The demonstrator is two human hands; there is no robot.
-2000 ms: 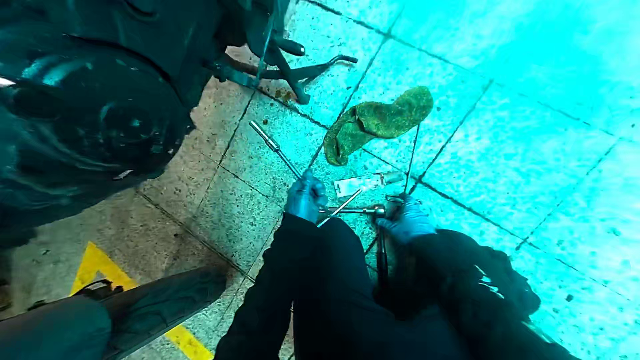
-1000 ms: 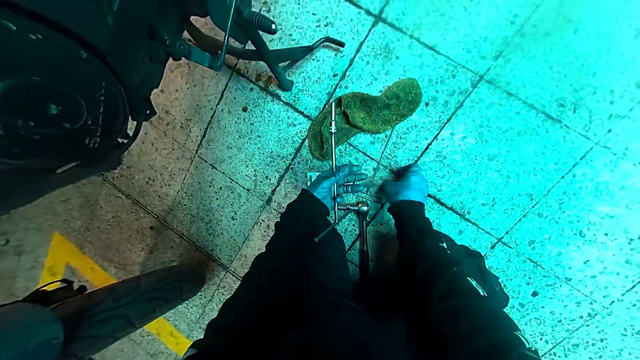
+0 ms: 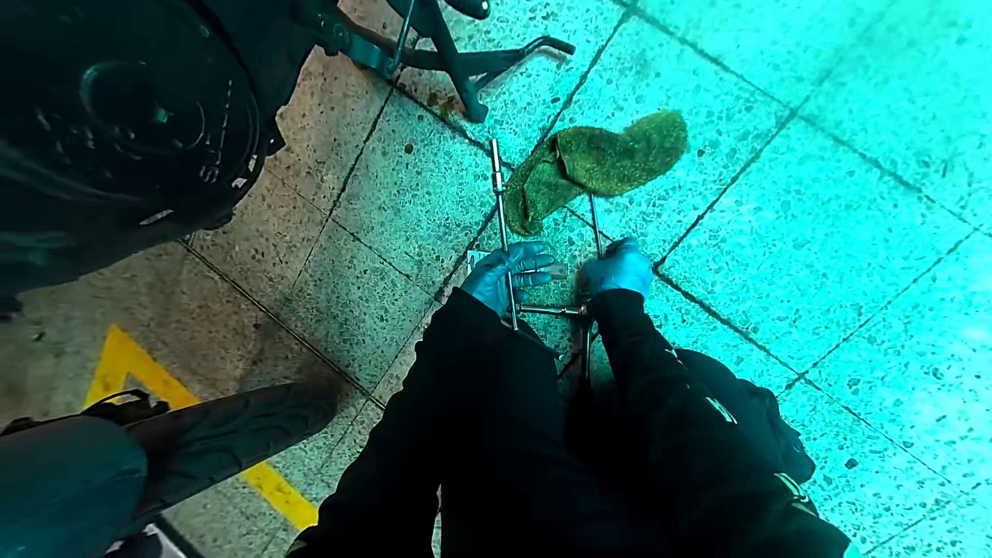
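My left hand [image 3: 508, 277], in a blue glove, holds a long metal socket wrench [image 3: 502, 209]; the shaft crosses the palm and several fingers stretch out to the right. My right hand [image 3: 618, 269], also gloved, is curled beside a thin metal rod [image 3: 595, 225] that runs up to the cloth; whether it grips the rod is hidden. Between and below the hands lies a metal bar [image 3: 550, 310]. A ratchet-like tool [image 3: 586, 345] extends down from the bar's right end. Partly behind my left hand is a small clear packet [image 3: 556, 271].
A crumpled green-brown cloth [image 3: 620, 159] lies on the tiled floor beyond my hands. At upper left stands a dark motorcycle engine [image 3: 155, 116], with a metal stand [image 3: 465, 66] beside it. A tyre [image 3: 232, 430] rests at lower left over a yellow floor marking [image 3: 283, 496].
The socket wrench in my left hand was slanted to the upper left two seconds ago and now points nearly straight up. My right hand remains near the rod and the ratchet-like tool.
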